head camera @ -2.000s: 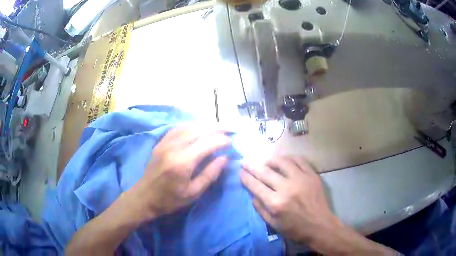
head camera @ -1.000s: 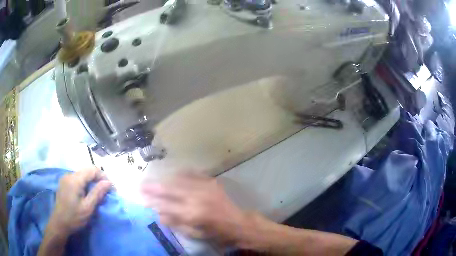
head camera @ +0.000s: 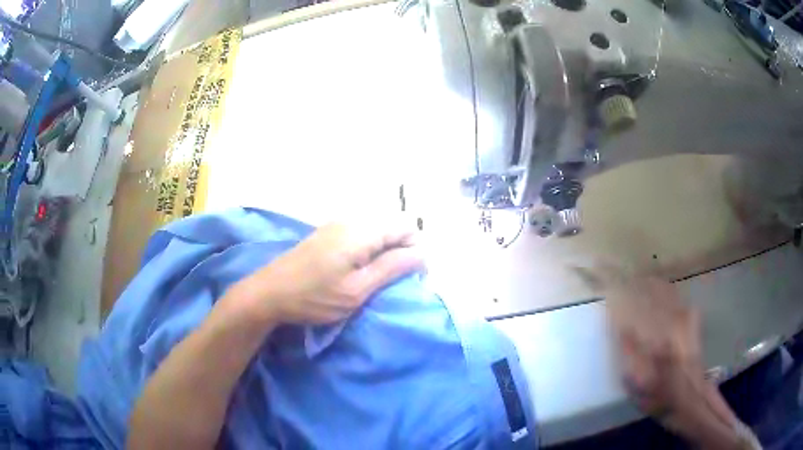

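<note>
The light blue garment (head camera: 396, 352) lies in folds on the table. A small dark label (head camera: 508, 395) shows on its band at the lower right. My left hand (head camera: 339, 272) holds the garment's upper edge, left of the needle area, its fingertips washed out by glare. My right hand (head camera: 656, 343) is off the cloth, over the table's front part, and blurred. Its fingers are curled, with a thin pointed shape like snips blades (head camera: 588, 274) jutting out to the upper left. The presser foot area (head camera: 487, 220) shows no cloth under it.
The cream-grey sewing machine head (head camera: 550, 105) stands at the upper right, with a ribbed tension knob (head camera: 619, 109). Cardboard with yellow printed tape (head camera: 189, 132) lies on the left. Strong lamp glare covers the table centre. More blue cloth (head camera: 31, 404) is at the lower left.
My right hand has left the cloth and moved right. The snips are gone from their spot on the right. The label has come into clear view. The head view swung right and back.
</note>
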